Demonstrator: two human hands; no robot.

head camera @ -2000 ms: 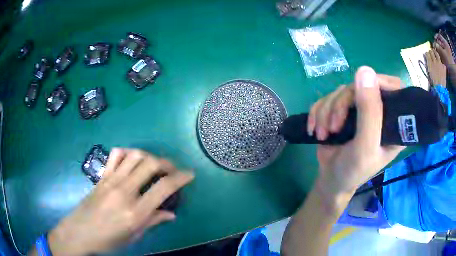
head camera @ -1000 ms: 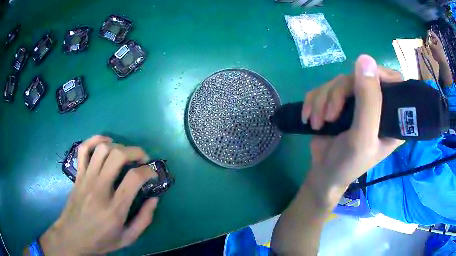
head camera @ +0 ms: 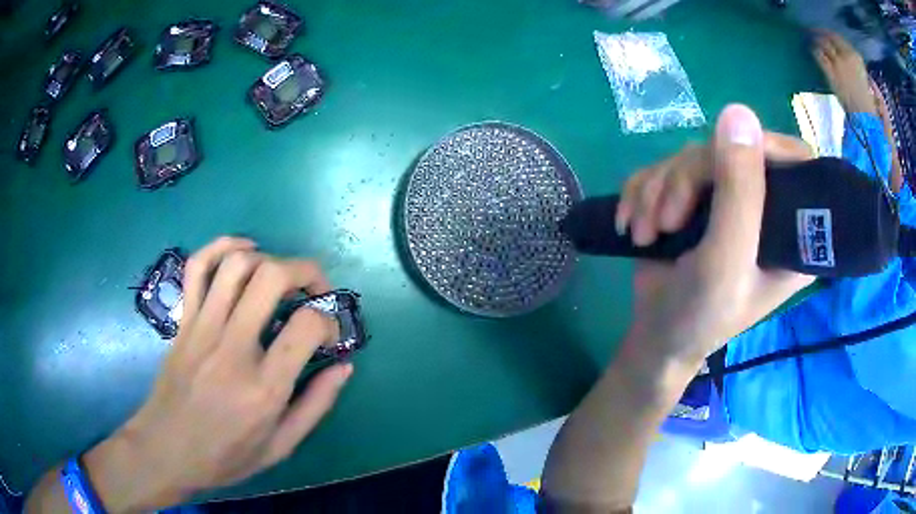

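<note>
My right hand (head camera: 703, 231) is wrapped around a thick black electric screwdriver (head camera: 824, 216) with a white label. Its tapered nose points left, over the right rim of the round screw tray (head camera: 487, 221); the bit tip cannot be made out. My left hand (head camera: 241, 351) is palm down at the lower left, fingers on a black device housing (head camera: 349, 323) that is partly covered by them. A second housing (head camera: 161, 293) lies just left of the fingers, partly hidden by the hand.
Several more black housings (head camera: 168, 153) lie spread at the upper left of the green bench (head camera: 352, 201). A clear plastic bag (head camera: 650, 82) lies beyond the tray. A paper sheet (head camera: 821, 122) and another person's hand (head camera: 846, 72) are at the right. A black cord (head camera: 804, 351) runs at lower right.
The left fingers have shifted, so more of the held housing shows than at first. The right hand keeps the screwdriver nose at the tray's right side. The whole view has shifted slightly.
</note>
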